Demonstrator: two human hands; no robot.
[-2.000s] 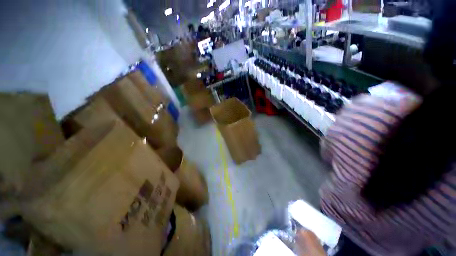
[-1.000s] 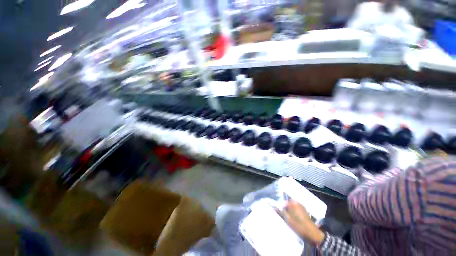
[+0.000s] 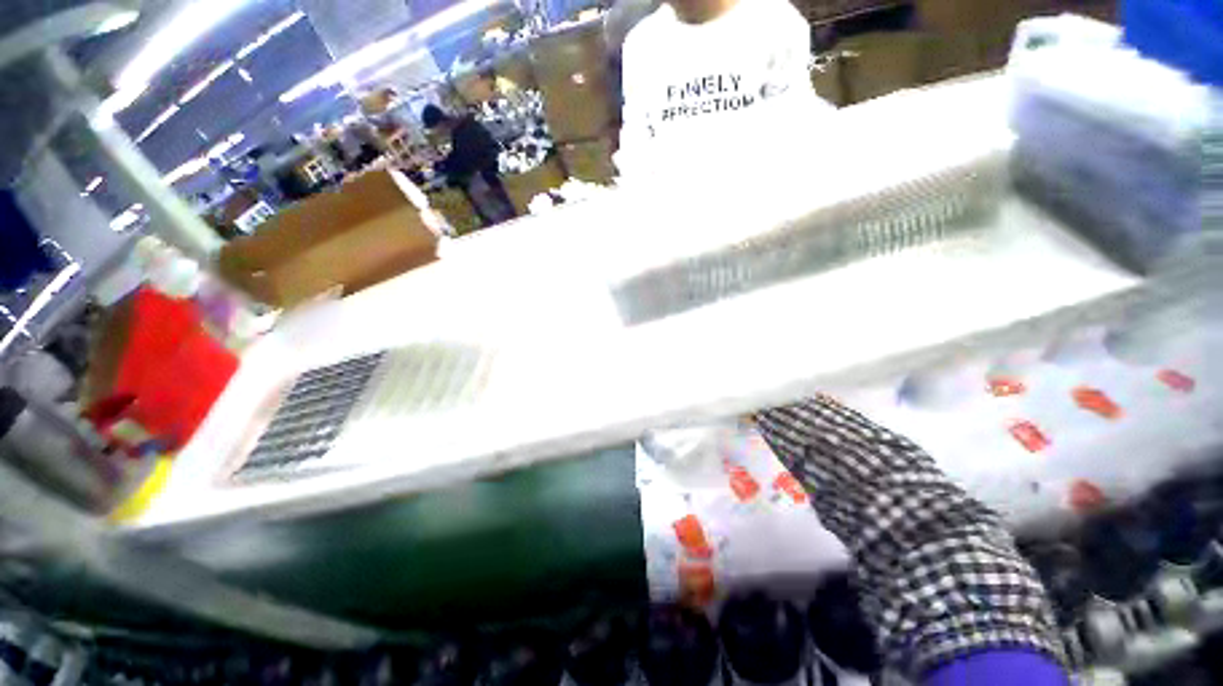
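My right arm, in a black-and-white checked sleeve with a purple band, reaches up from the lower right to the lower white shelf sheet (image 3: 939, 503). Only a blurred sliver of my right hand (image 3: 755, 420) shows at the upper shelf's front edge; the rest is hidden, and its grip cannot be told. A blurred clear, whitish bag-like thing (image 3: 687, 453) lies just left of it. Small orange-red stickers (image 3: 1029, 436) are scattered on the sheet on both sides of the sleeve. My left hand is out of the picture.
The white upper shelf (image 3: 550, 389) crosses in front of me, with a ribbed tray (image 3: 315, 416), a red box (image 3: 161, 369) and a brown carton (image 3: 335, 248). Blurred black camera balls (image 3: 762, 637) line the bottom. A person in a white top (image 3: 718, 81) stands behind the shelf.
The view has swung right from the aisle to the shelves. The white bagged units near my hand are no longer seen. My arm now reaches in to the lower shelf.
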